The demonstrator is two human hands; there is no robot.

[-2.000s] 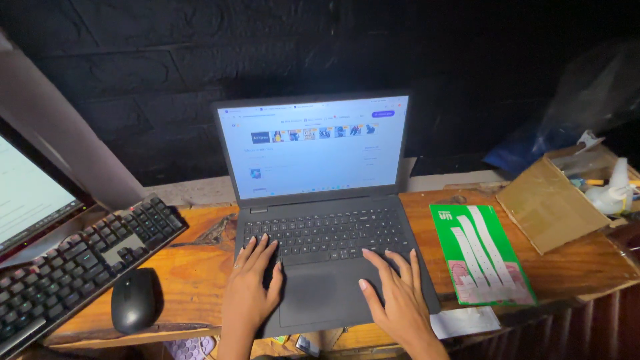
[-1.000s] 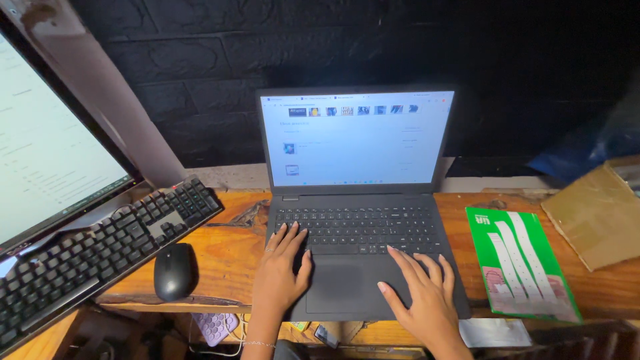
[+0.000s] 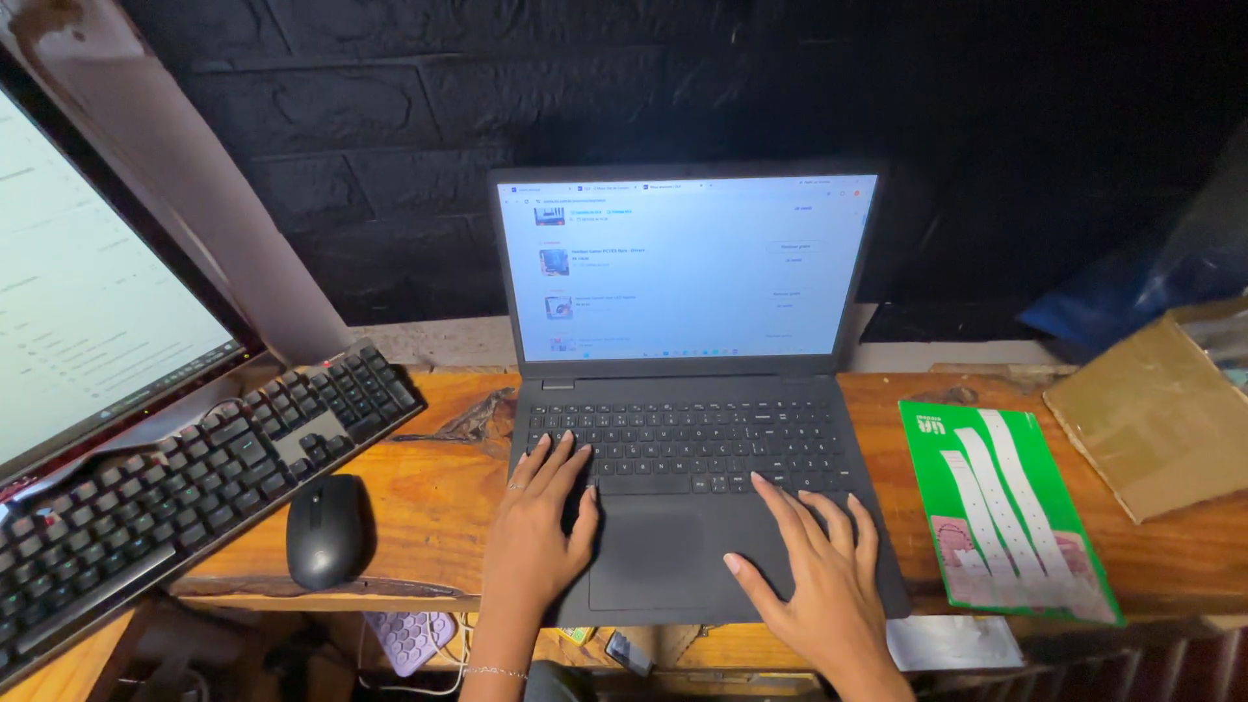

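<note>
A dark laptop (image 3: 648,541) stands unfolded on a wooden desk, its lit screen (image 3: 682,283) showing a page with a list of small pictures and text. My left hand (image 3: 541,531) rests at the left side of the keyboard, fingers spread over the keys, with a ring on one finger and a thin bracelet at the wrist. To the right of the touchpad, my right hand (image 3: 824,575) lies over the palm rest. Its fingers are apart and one fingertip is at the lower keys. Neither hand holds anything.
Left of the laptop are a black mouse (image 3: 327,531), a black mechanical keyboard (image 3: 195,487) and a lit monitor (image 3: 88,283). On the right lie a green booklet (image 3: 1009,507) and a cardboard box (image 3: 1150,419). A dark brick-patterned wall (image 3: 585,88) rises behind the wooden desk (image 3: 419,526).
The page on the laptop screen has scrolled to other list entries. Both hands remain over the laptop. The view has shifted left, bringing more of the monitor in.
</note>
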